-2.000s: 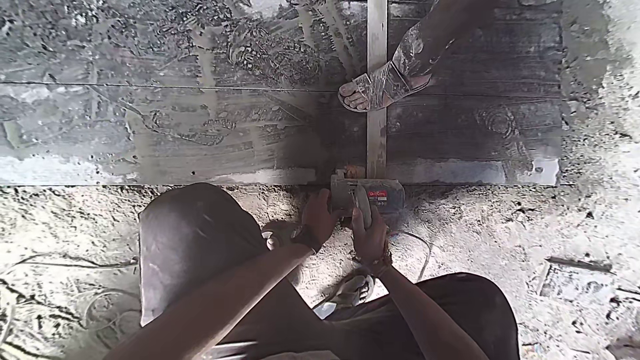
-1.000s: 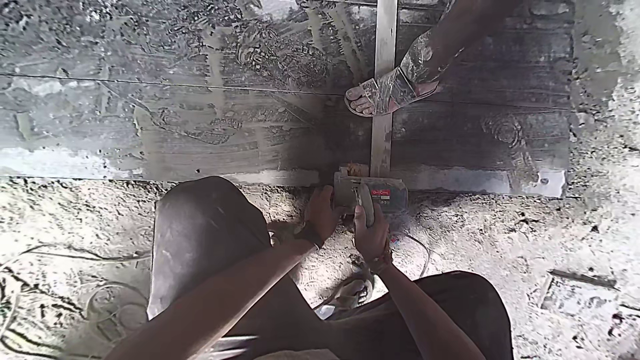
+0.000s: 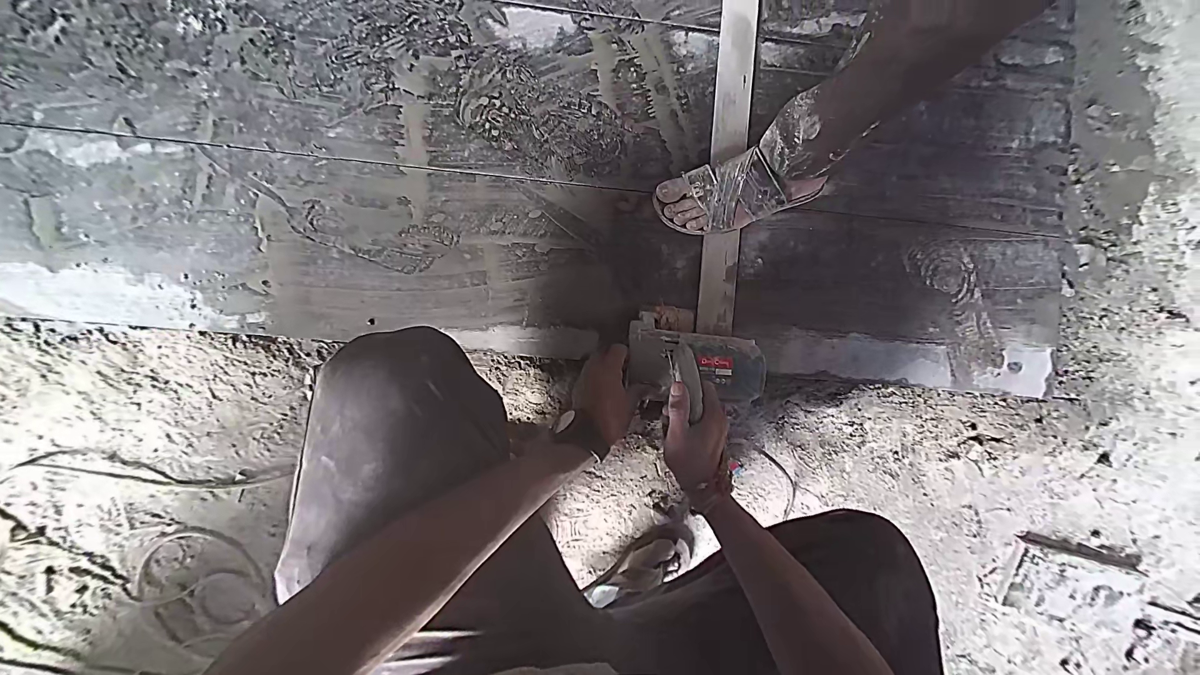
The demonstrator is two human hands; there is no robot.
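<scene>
A corded power saw (image 3: 741,367), grey-green with a red maker's label, sits at the near edge of a dark board platform (image 3: 525,281). My right hand (image 3: 697,436) is closed around its handle. My left hand (image 3: 605,394), with a watch on the wrist, grips the left front part of the saw. A narrow wooden strip (image 3: 718,281) runs away from the saw across the boards. Another person's sandalled foot (image 3: 727,199) presses on the strip. The saw's blade and its contact with the strip are hidden.
Loops of cable (image 3: 202,562) lie on the sandy ground at the left. A rectangular frame or slab (image 3: 1069,586) is half sunk in the ground at the lower right. My knees flank the saw, and a sandalled foot (image 3: 652,553) shows between them.
</scene>
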